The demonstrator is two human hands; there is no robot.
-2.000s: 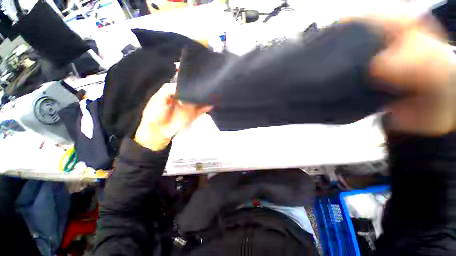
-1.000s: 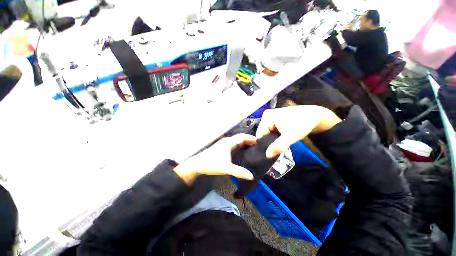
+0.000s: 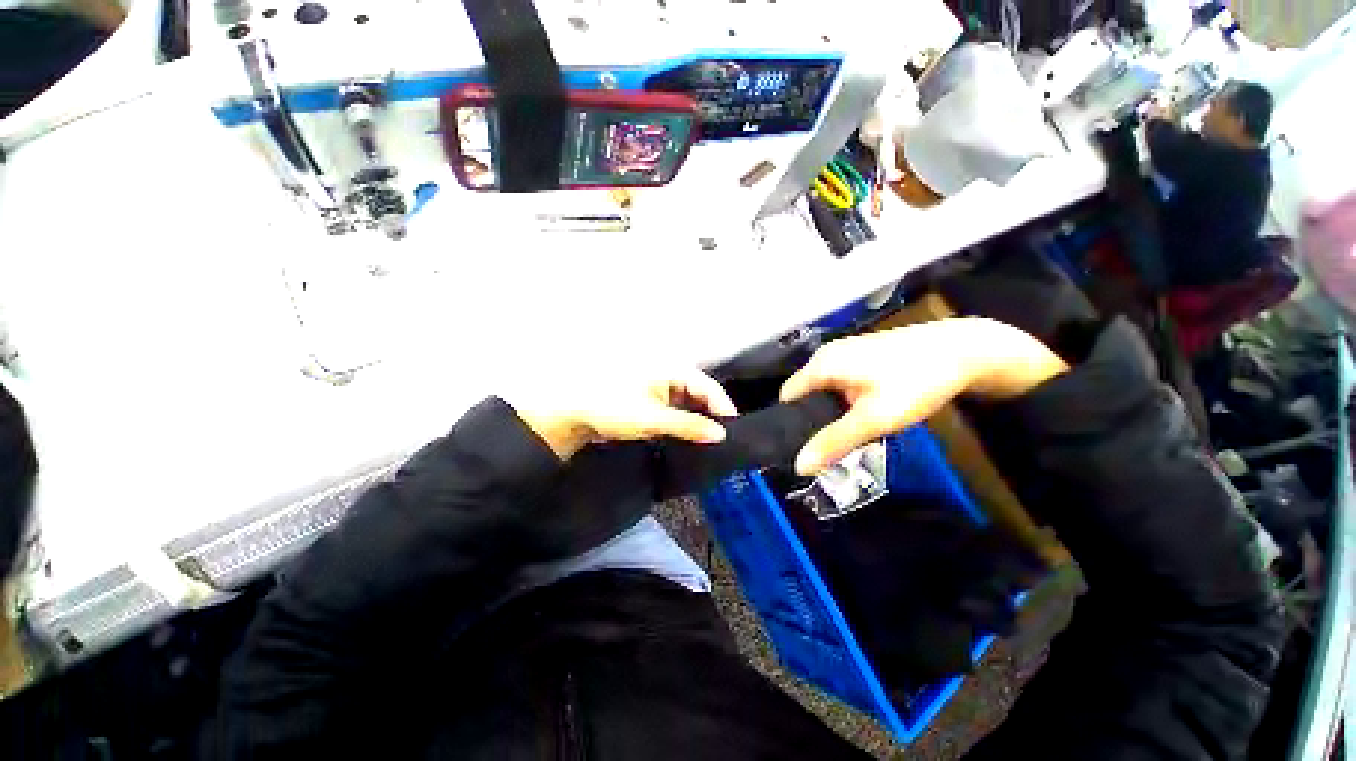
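A small piece of black cloth (image 3: 756,437) is stretched between my two hands, in front of the table's front edge and above the blue crate. My left hand (image 3: 637,405) pinches its left end between thumb and fingers. My right hand (image 3: 903,390) pinches its right end, thumb on the near side. Part of the cloth hangs below my left hand, and its limits are hard to tell against my black sleeves.
The sewing machine's needle area (image 3: 372,196) is at upper left. A red-framed phone (image 3: 632,141) is strapped beside the control panel (image 3: 759,92). Yellow-green snips (image 3: 840,188) lie at the table's right end. The blue crate (image 3: 803,595) holds dark cloth. A seated person (image 3: 1216,186) is at upper right.
The large black cloth from the earliest frame is out of view. Since one second ago my hands have drawn slightly apart, spreading the small black cloth, and the view has shifted.
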